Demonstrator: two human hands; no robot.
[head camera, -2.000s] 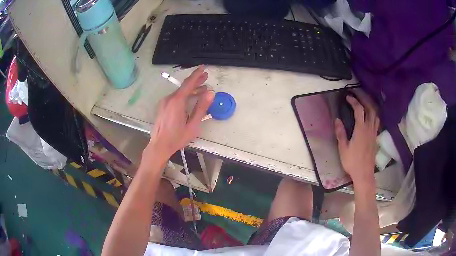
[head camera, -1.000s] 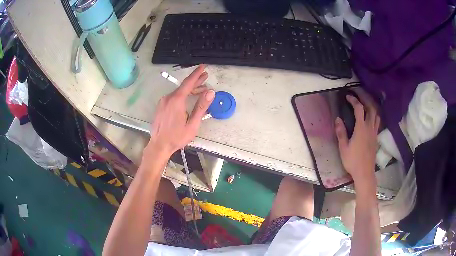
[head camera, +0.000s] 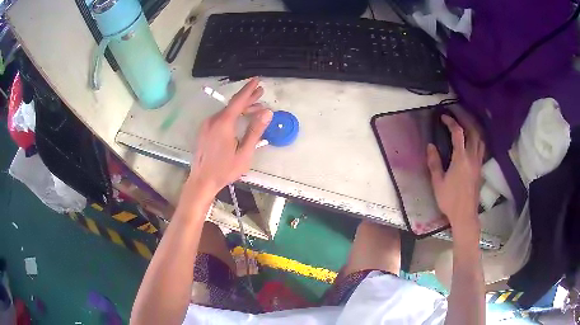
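My right hand (head camera: 456, 168) rests over the black computer mouse (head camera: 441, 141) on the dark-edged, pinkish mouse pad (head camera: 407, 162). My left hand (head camera: 224, 139) lies on the desk, palm down, with a slim white stick (head camera: 215, 94) between its fingers; the stick's middle is hidden by the hand. The round blue tape measure (head camera: 280, 128) lies flat beside my left thumb and index finger. Its pale tape (head camera: 238, 206) hangs over the desk edge below my left wrist.
The black keyboard (head camera: 318, 49) lies behind my hands. A turquoise bottle (head camera: 138, 60) stands at the left, near small dark snips (head camera: 180, 43). Purple fabric (head camera: 509, 44) and white cloth (head camera: 542, 138) crowd the right side. The desk's front edge (head camera: 318, 198) runs above my legs.
The view has shifted very slightly, so the desk items sit a little higher. Both hands keep their places and poses.
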